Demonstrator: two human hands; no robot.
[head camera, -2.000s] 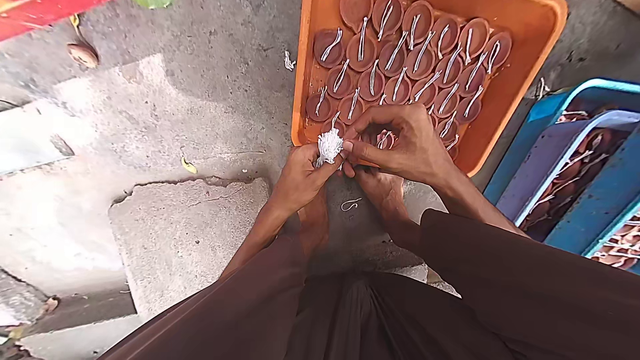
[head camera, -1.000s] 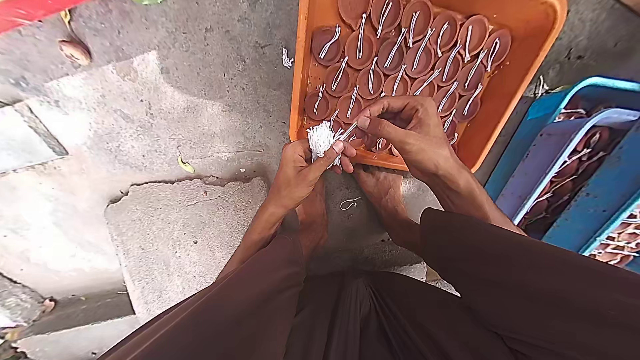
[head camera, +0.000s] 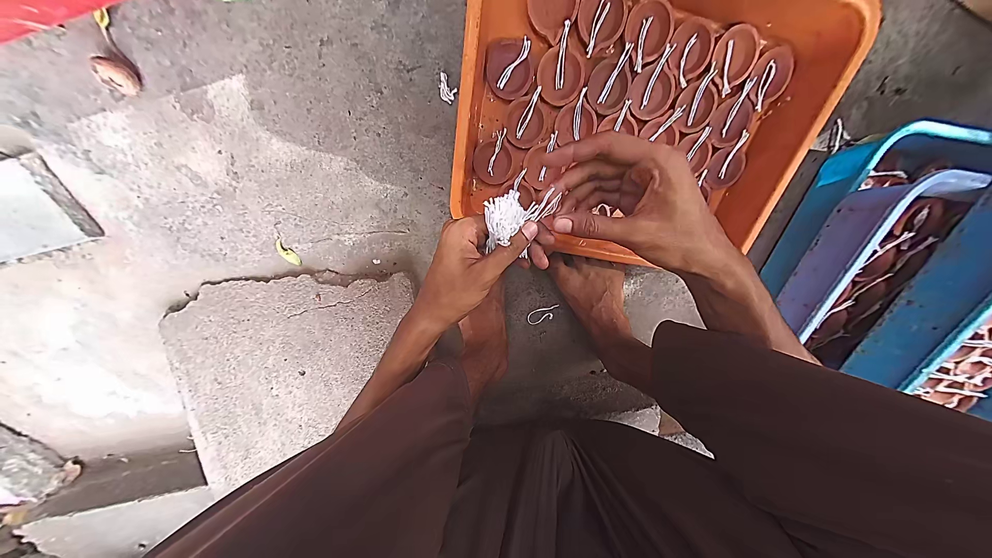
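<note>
My left hand (head camera: 484, 260) is closed around a bundle of white cotton wicks (head camera: 505, 217), whose loose ends fan out at its top. Several strands splay from the bundle toward my right hand (head camera: 632, 201), which hovers over the near edge of an orange plastic crate (head camera: 806, 163) with its thumb and fingers apart. I see nothing gripped in my right hand, though its palm side is partly hidden. Small round clay lamps (head camera: 562, 74) fill the crate in rows, most with a white wick laid across. My right hand hides some of the nearest lamps.
Blue and purple crates (head camera: 829, 263) holding more clay lamps and wicks stand at the right. My bare feet (head camera: 593, 294) are on the concrete just below the orange crate. A loose wick (head camera: 542, 314) lies between them, and a cracked slab (head camera: 287, 372) is at the left.
My right hand's thumb and fingers were close together at the strands a second ago; now they are spread apart. My left hand has kept hold of the wick bundle.
</note>
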